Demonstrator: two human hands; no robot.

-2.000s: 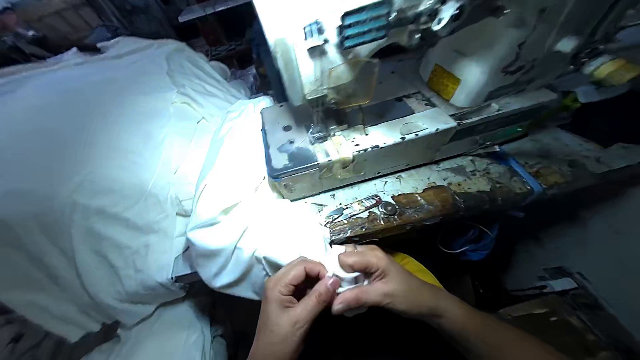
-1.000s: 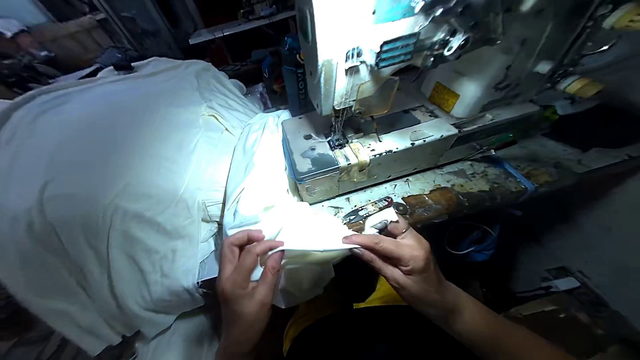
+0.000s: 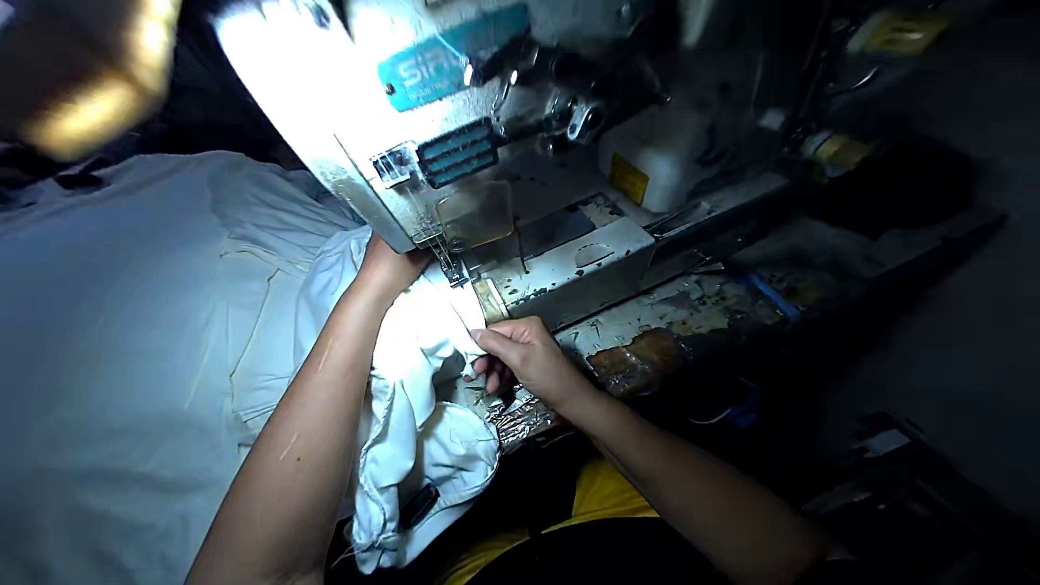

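An industrial sewing machine (image 3: 569, 268) stands in front of me, its needles and presser foot (image 3: 455, 272) over a strip of white fabric (image 3: 406, 333). My left hand (image 3: 398, 264) is behind the needle area, by the fabric; the machine head hides its fingers. Just in front of the presser foot, my right hand (image 3: 520, 357) pinches the fabric's edge between thumb and fingers. The rest of the piece hangs in folds over the near table edge, brightly lit by the machine's lamp.
A large heap of white cloth (image 3: 122, 325) covers the left side. A white plastic container with a yellow label (image 3: 650, 175) stands behind the machine bed. The worn table edge (image 3: 642, 357) has peeling patches. A blurred golden object (image 3: 106, 106) is at upper left.
Both hands have moved from the near table edge up to the machine, the left behind the needles, the right before them. The fabric now lies at the presser foot. The view has moved closer.
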